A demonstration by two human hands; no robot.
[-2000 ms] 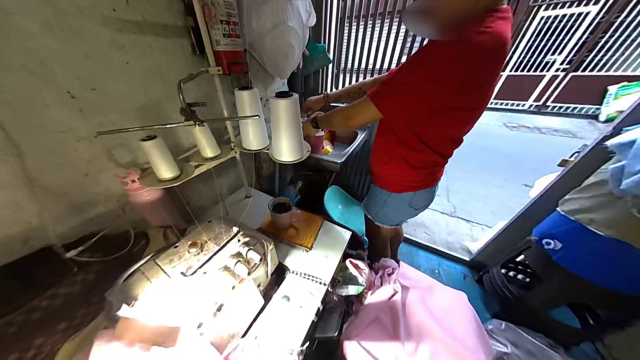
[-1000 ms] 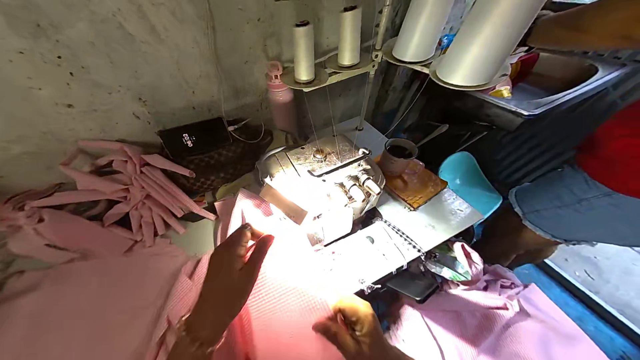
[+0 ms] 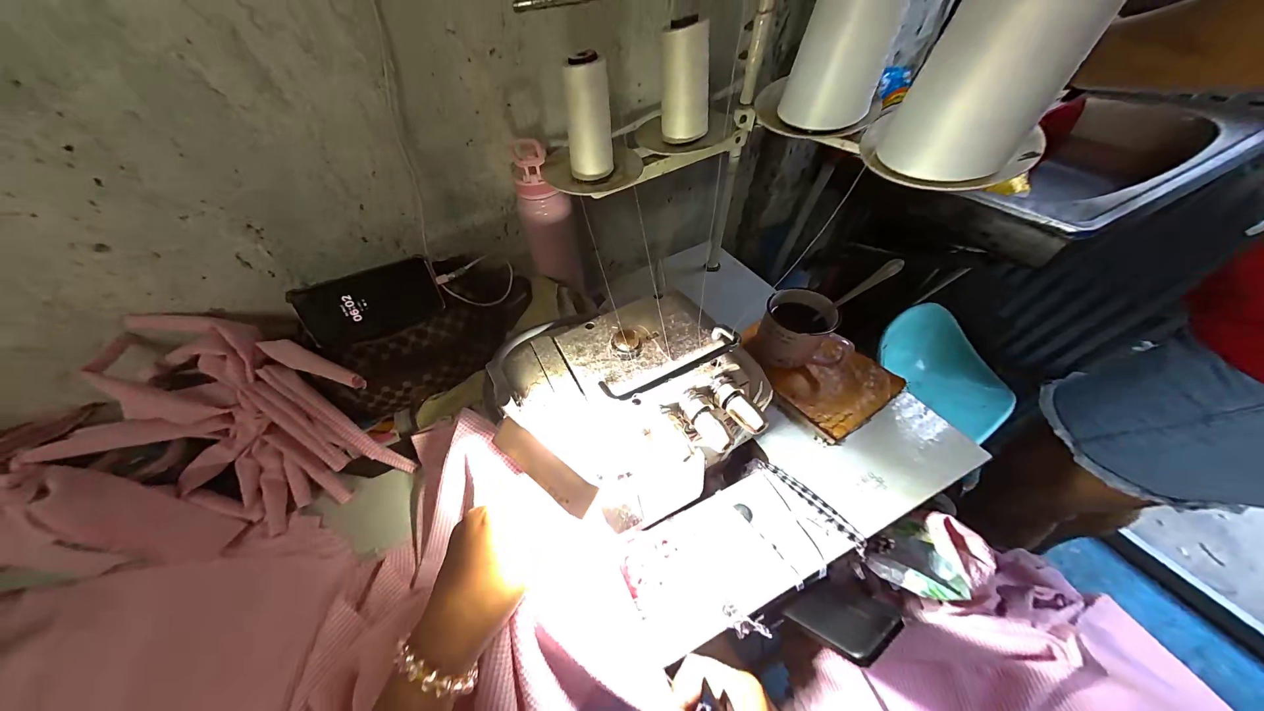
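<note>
Pink ribbed fabric (image 3: 553,652) lies over the front of an overlock sewing machine (image 3: 632,395), whose front is lit very brightly. My left hand (image 3: 484,563), with a beaded bracelet at the wrist, rests on this fabric left of the machine's front; glare hides its fingertips. At the bottom edge, below the white table, my right hand (image 3: 716,681) shows only in part, with a small dark metal thing at its fingers that I cannot name for sure. Cones of white thread (image 3: 591,117) stand on the rack above the machine.
A mug of dark drink (image 3: 800,321) stands on a brown board (image 3: 839,390) right of the machine. A pink bottle (image 3: 549,222), a lit phone or tablet (image 3: 365,301) and pink fabric strips (image 3: 247,405) lie behind and left. Another person is at the right, by a metal sink (image 3: 1136,168).
My right hand has moved down to the bottom edge, away from the pink fabric where it was a second ago. My left hand stays by the fabric. Earlier the view turned down and left.
</note>
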